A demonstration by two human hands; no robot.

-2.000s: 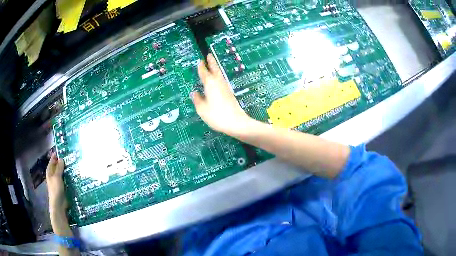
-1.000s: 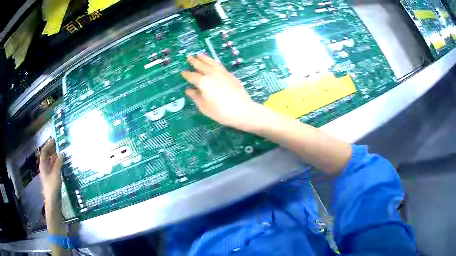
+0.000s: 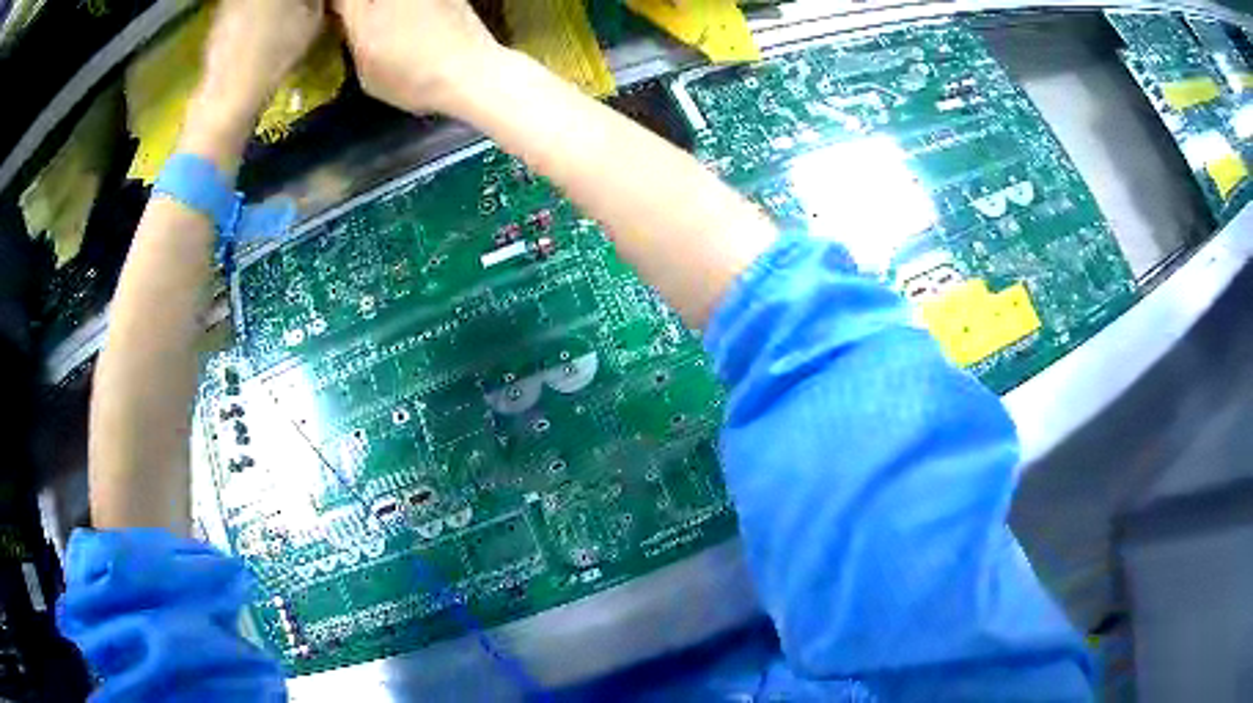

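My left hand [image 3: 261, 48] and my right hand [image 3: 412, 48] are close together at the top edge, partly cut off, over yellow insulating sheets [image 3: 158, 103]. Their fingertips are out of the picture or hidden, so I cannot tell if they grip a sheet. A large green circuit board [image 3: 454, 316] lies below my arms, with no yellow sheet visible on it. A second green board [image 3: 1072, 206] lies to its right, with a yellow sheet [image 3: 992, 324] on it, partly hidden by my right sleeve.
A silver rail [image 3: 1086, 392] runs along the near side of the boards. More yellow sheets [image 3: 557, 41] lie along the far edge. Another board [image 3: 1182, 131] with yellow pieces is at the far right. A blue strap [image 3: 197, 186] is on my left wrist.
Both hands have left the nearer board, the left from its left edge and the right from its right part, and moved up to the yellow sheets at the top.
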